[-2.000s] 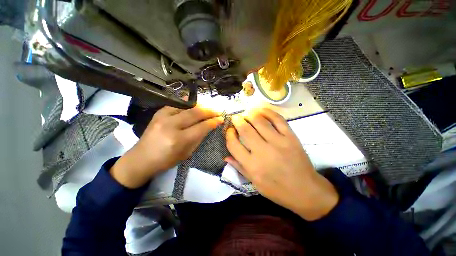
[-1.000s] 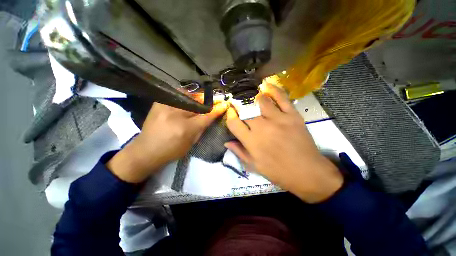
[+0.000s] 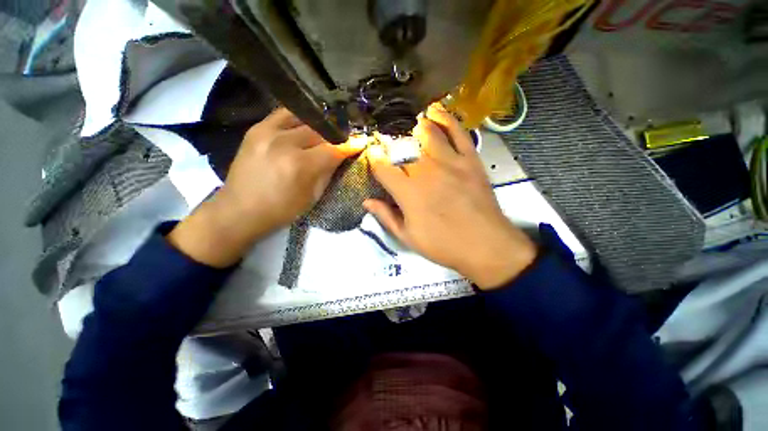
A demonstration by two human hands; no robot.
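Under the sewing machine head (image 3: 337, 42), a dark grey fabric piece (image 3: 347, 200) with white cloth lies on the machine table. My left hand (image 3: 278, 172) holds its left edge, fingertips close to the presser foot. My right hand (image 3: 446, 189) presses on it from the right, fingers bent at the needle area. The fingertips touch the cloth in bright lamp glare, which hides the needle and seam. A narrow grey strip (image 3: 293, 254) hangs toward the table's front edge.
Yellow threads (image 3: 514, 50) hang beside the scissors' white-rimmed loop (image 3: 508, 109). A loose grey panel (image 3: 602, 177) lies at right, near a yellow packet (image 3: 676, 134). Grey and white garment pieces (image 3: 105, 189) are heaped at left. A ruler (image 3: 379, 297) runs along the front edge.
The view has shifted. My right fingers have moved from flat on the cloth to bent close to the presser foot. Both hands keep hold of the cloth.
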